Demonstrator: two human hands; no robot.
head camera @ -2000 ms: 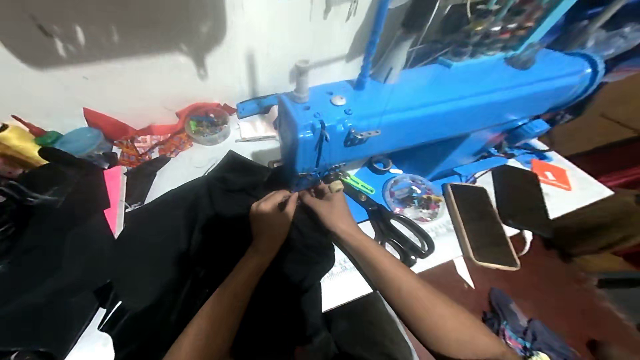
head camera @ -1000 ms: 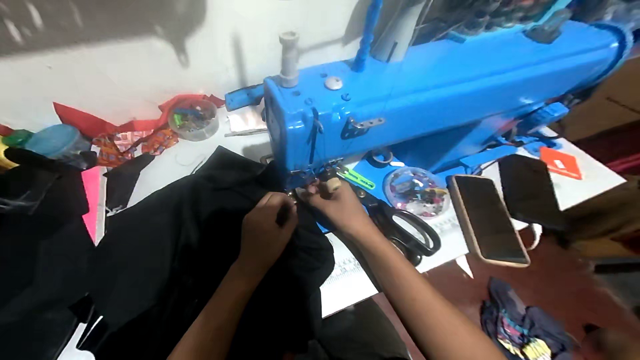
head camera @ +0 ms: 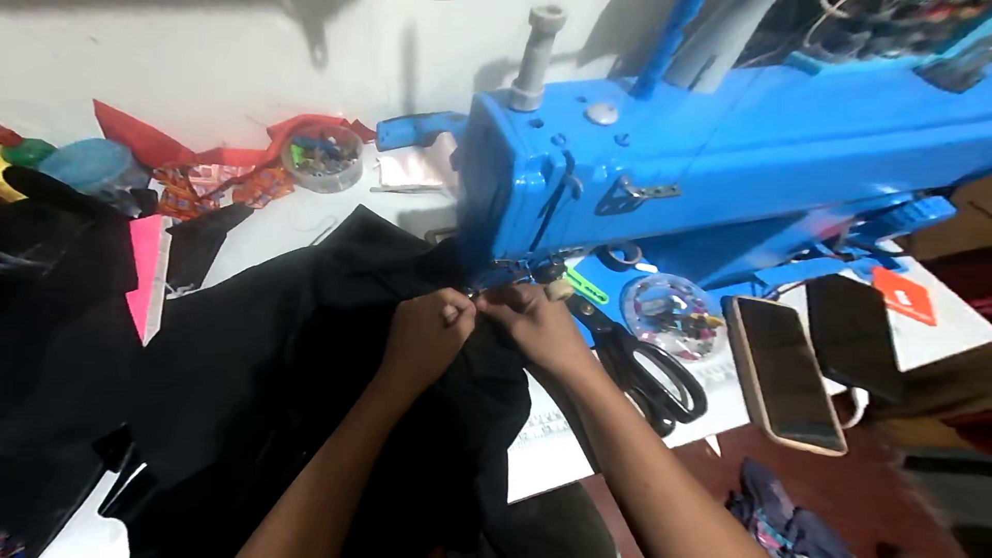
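Observation:
A blue sewing machine (head camera: pixel 697 163) spans the upper right, its needle area low at the left end. Black cloth (head camera: pixel 256 349) spreads over the left and middle of the white table and runs up to the needle area. My left hand (head camera: pixel 430 333) is closed on the cloth's edge just in front of the needle. Beside it, my right hand (head camera: pixel 539 322) pinches the same cloth, its fingertips almost meeting the left ones. A small bit of metal shows between them. Black-handled scissors (head camera: pixel 647 372) lie right of my right hand, partly behind the forearm.
Close to the scissors sit a round clear container of small items (head camera: pixel 674 318), a green tool (head camera: pixel 587 285) and a tape roll (head camera: pixel 620 254). A phone (head camera: pixel 787 372) lies at the table's right edge. Another small-parts tub (head camera: pixel 322 159) and red cloth (head camera: pixel 147 136) are near the wall.
Both hands stay at the cloth by the needle area, with only small finger shifts. The view has moved closer to the machine.

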